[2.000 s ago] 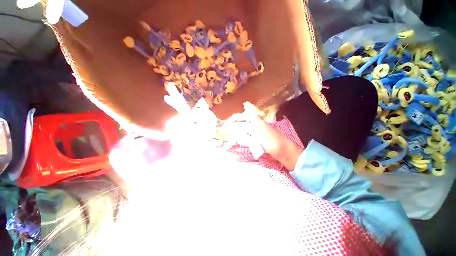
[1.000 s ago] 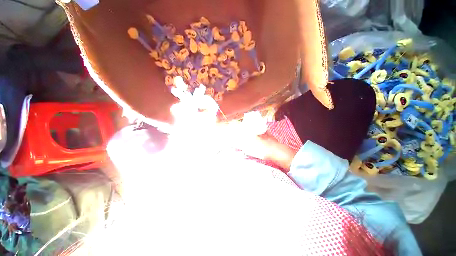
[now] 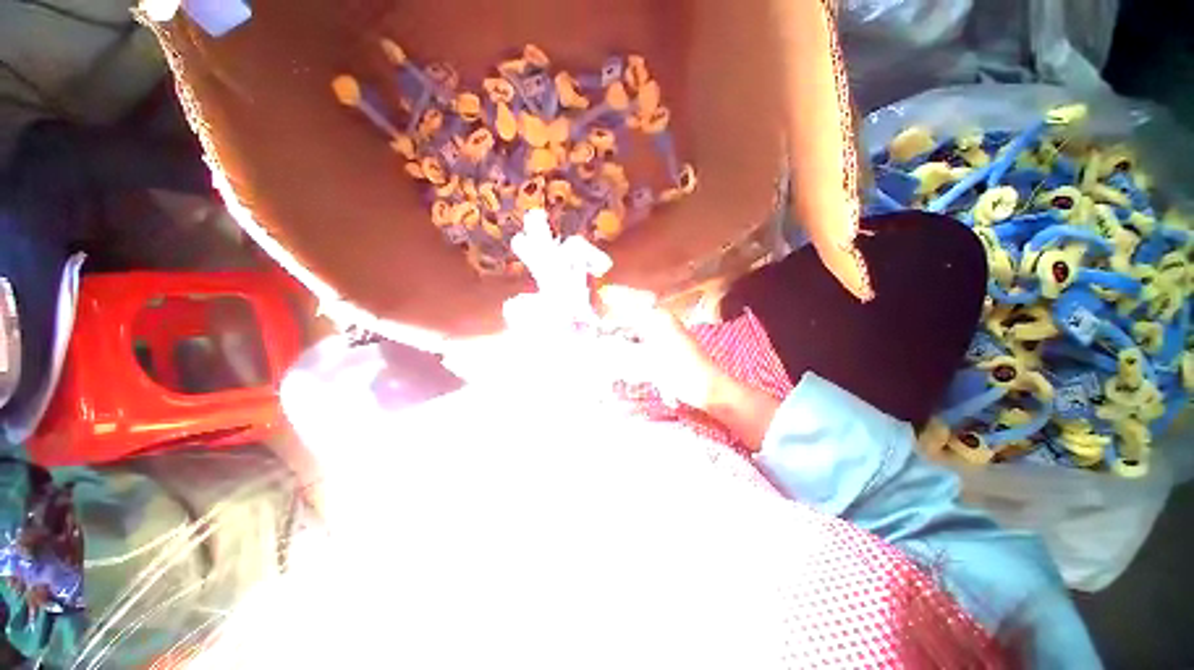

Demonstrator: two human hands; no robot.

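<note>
My right hand (image 3: 681,360) comes from the blue sleeve at the right and is partly washed out by glare over my lap. Its fingers are closed around the near end of a strap piece (image 3: 560,262), which looks white in the glare and points up over the carton's near edge. My left hand is lost in the glare; its outline and grip cannot be told. A pile of blue-and-yellow strap pieces (image 3: 524,151) lies inside the brown carton (image 3: 295,157) in front of me.
A clear bag (image 3: 1100,517) full of blue and yellow pieces stands at the right, with whitish plastic (image 3: 917,39) above it. A dark rounded shape (image 3: 871,308) lies between carton and bag. A red stool (image 3: 98,380) stands left, above green cloth (image 3: 144,524). A checked apron (image 3: 838,589) covers my lap.
The glaring white piece at my hands has moved right and now stands more upright. My right fingers show more clearly than one second ago. The view has shifted slightly since two seconds ago.
</note>
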